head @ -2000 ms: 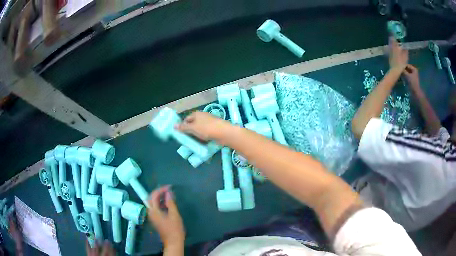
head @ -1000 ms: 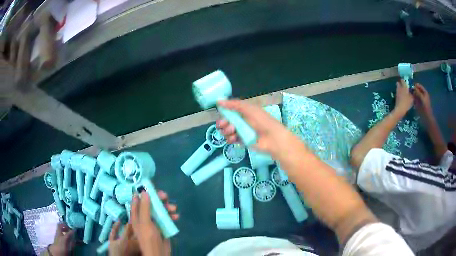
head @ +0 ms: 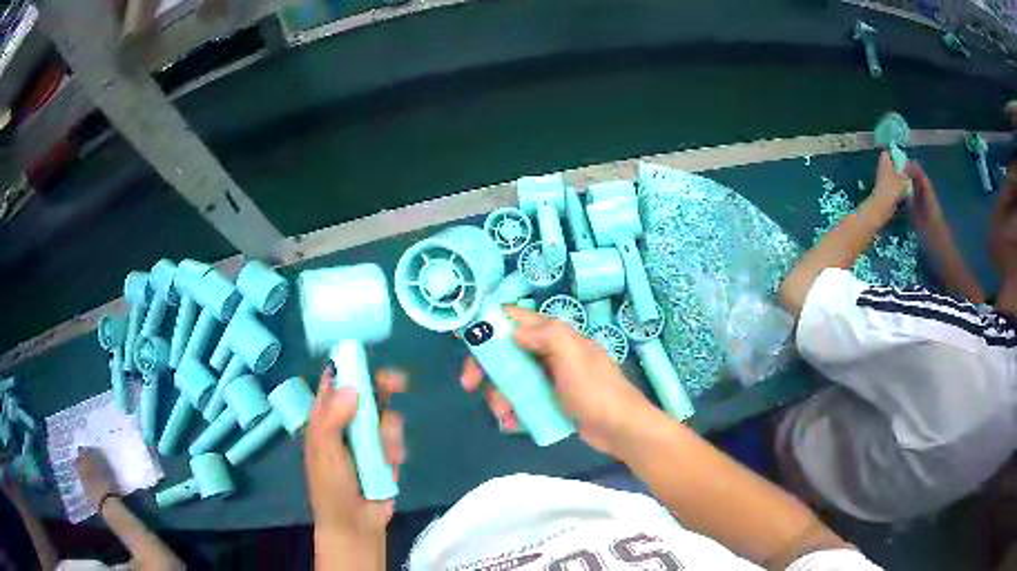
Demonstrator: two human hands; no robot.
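Note:
My left hand (head: 355,441) holds a turquoise handheld fan (head: 348,307) upright by its handle, with the side of its round head towards me. My right hand (head: 569,374) holds a second turquoise fan (head: 446,279) by its handle, tilted to the left. Its front grille with spokes and hub faces me, and a small black oval display (head: 480,332) with lit white digits shows on its upper handle. The two fan heads are close together over the bench.
Piled fans (head: 190,335) lie at left, more fans (head: 597,273) at right beside a clear bag of tiny turquoise parts (head: 714,279). A printed sheet (head: 106,446) lies far left under another person's hand. A person in a white shirt (head: 892,390) handles a fan at right. The conveyor (head: 535,100) runs beyond.
My right hand has drawn its fan back from near the conveyor edge and turned the grille towards me. My left hand's fan has turned from grille view to side view.

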